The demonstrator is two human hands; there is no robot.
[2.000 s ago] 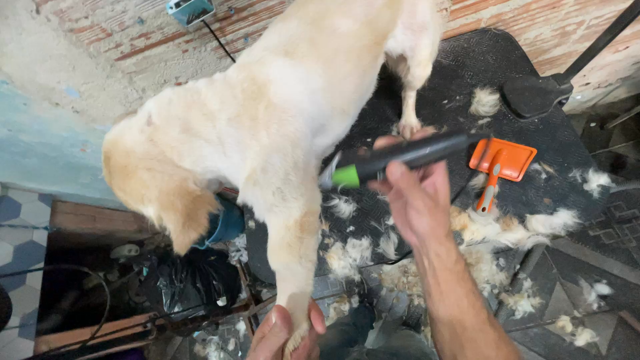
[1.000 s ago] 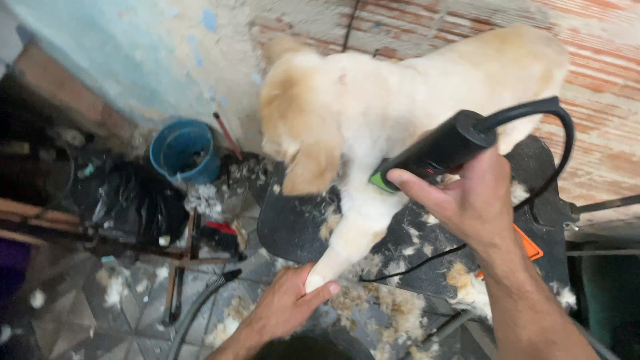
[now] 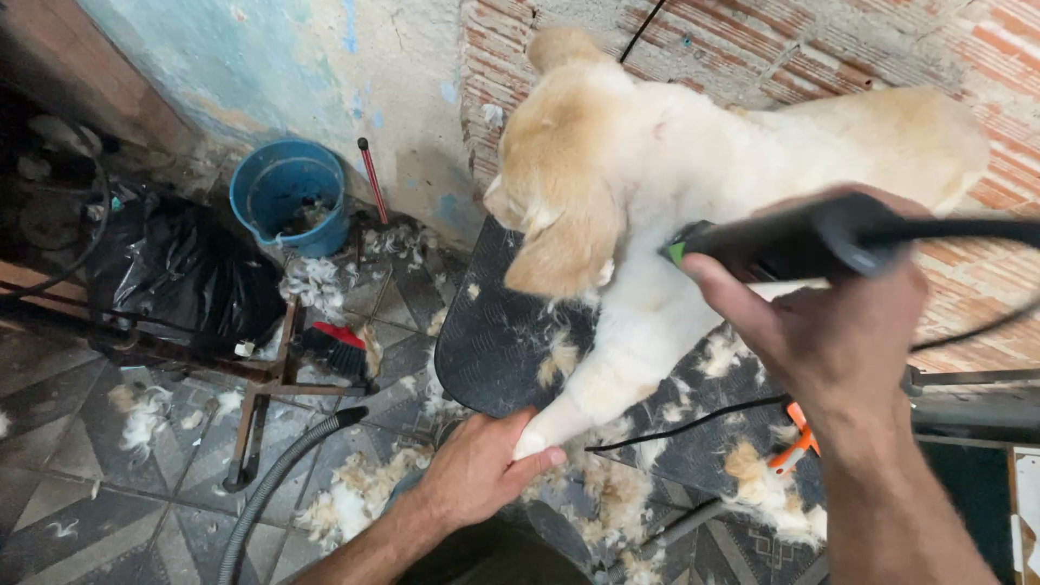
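Note:
A cream-coloured dog (image 3: 674,154) stands on a black grooming table (image 3: 504,325), its head toward the left. My left hand (image 3: 487,459) is closed around its outstretched front paw, at the table's near edge. My right hand (image 3: 837,325) grips black corded electric clippers (image 3: 780,240), with the green-marked head against the dog's shoulder. The clippers' cord leads off to the right. Behind my right wrist, the orange handle of a slicker brush (image 3: 796,447) shows among tufts of cut fur (image 3: 768,487); the rest of the brush is hidden.
Against the wall stands a blue bucket (image 3: 288,199). Left of the table are a black plastic bag (image 3: 183,268), a metal stand (image 3: 264,382), a red-and-black broom head (image 3: 337,345) and a grey hose (image 3: 272,487). Fur lies over the tiled floor. A brick wall rises behind the dog.
The clippers have come onto the dog's shoulder from beside its leg. My left hand keeps its hold on the paw. The view has swung, showing more of the floor at left.

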